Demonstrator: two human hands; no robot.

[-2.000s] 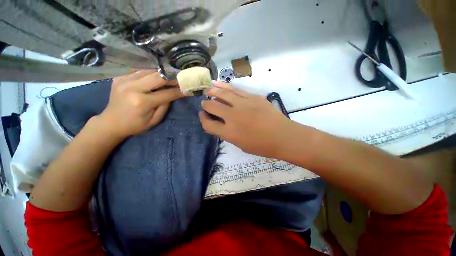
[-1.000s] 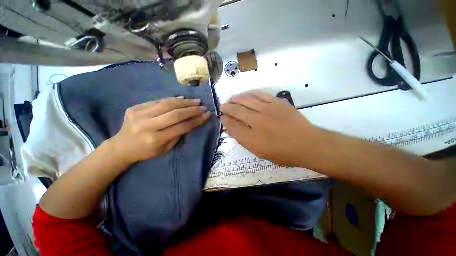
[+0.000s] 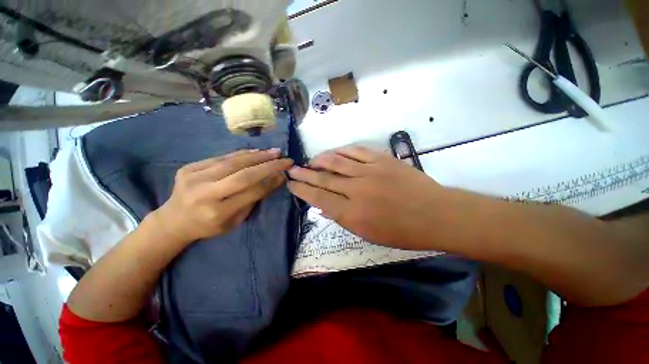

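Grey-blue trouser cloth (image 3: 213,263) lies under the sewing machine head (image 3: 142,43) and hangs over the table's front edge. My left hand (image 3: 228,188) lies on the cloth, its fingertips at the cloth's right edge. My right hand (image 3: 363,188) meets it there, its fingertips pinching a dark strip (image 3: 296,146) along that edge. The cream knob (image 3: 248,114) is just above my fingers. The needle and presser foot are mostly hidden behind the head. White pocket cloth (image 3: 64,192) sticks out at the left.
Black-handled scissors (image 3: 558,64) lie at the upper right, with a white-handled pointed tool (image 3: 578,98) across them. Black thread snips (image 3: 404,148) lie partly behind my right hand. Ruler marks (image 3: 569,185) run along the table. A cardboard box (image 3: 514,323) is below.
My hands moved from beside the needle area down towards me. The cloth edge came into view, and my right fingertips, lately beside the edge, now hold a dark strip there.
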